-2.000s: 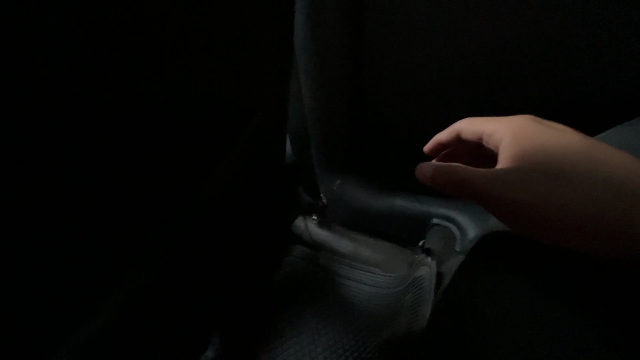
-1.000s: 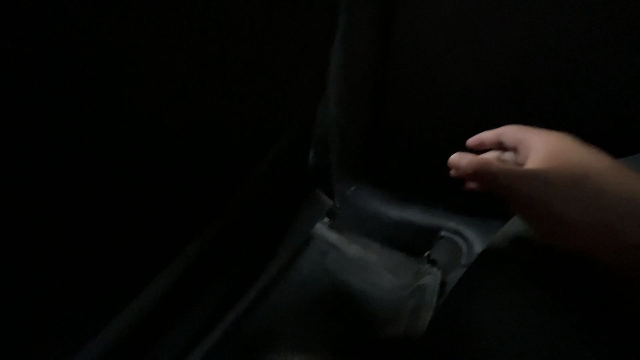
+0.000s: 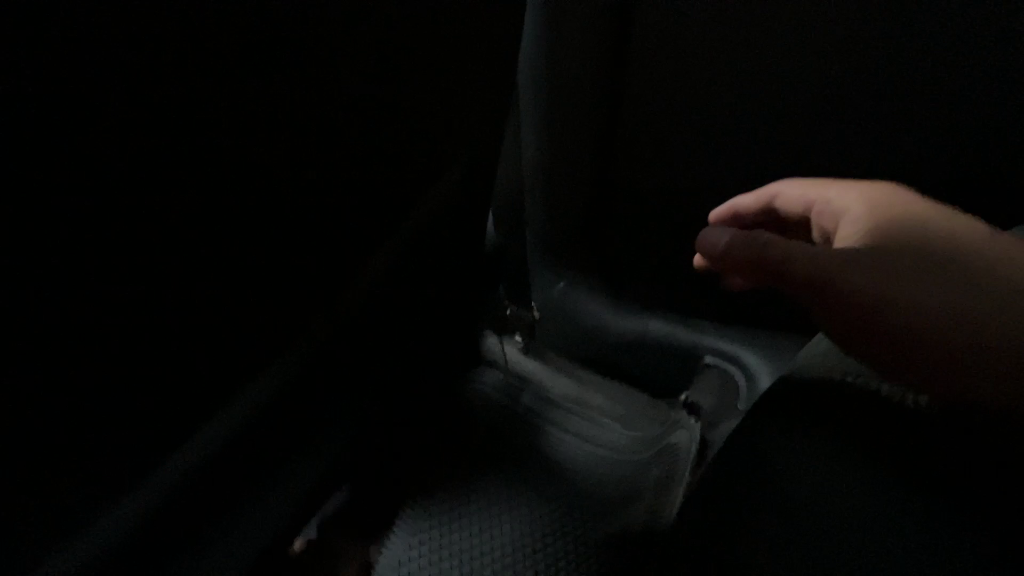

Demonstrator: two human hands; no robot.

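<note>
My right hand (image 3: 848,248) reaches in from the right edge, in the air, its fingers curled and the thumb near the fingertips. No object shows in it, but the inside of the grip is in shadow. Below and to its left lies a dark ribbed mat (image 3: 496,528), probably rubber, with a raised, smooth edge (image 3: 592,400). A dark molded trim panel (image 3: 664,324) runs behind the mat, below the hand and apart from it. My left hand is not in view.
A dark upright panel or pillar (image 3: 552,144) rises behind the mat. A dark, rounded surface (image 3: 800,448) covers the lower right. A small pale thing (image 3: 308,540), too dim to name, shows at the lower left. Deep shadow hides most of the left side.
My right hand stays raised at the right, its thumb and fingers now closer together than two seconds ago. The view has shifted somewhat.
</note>
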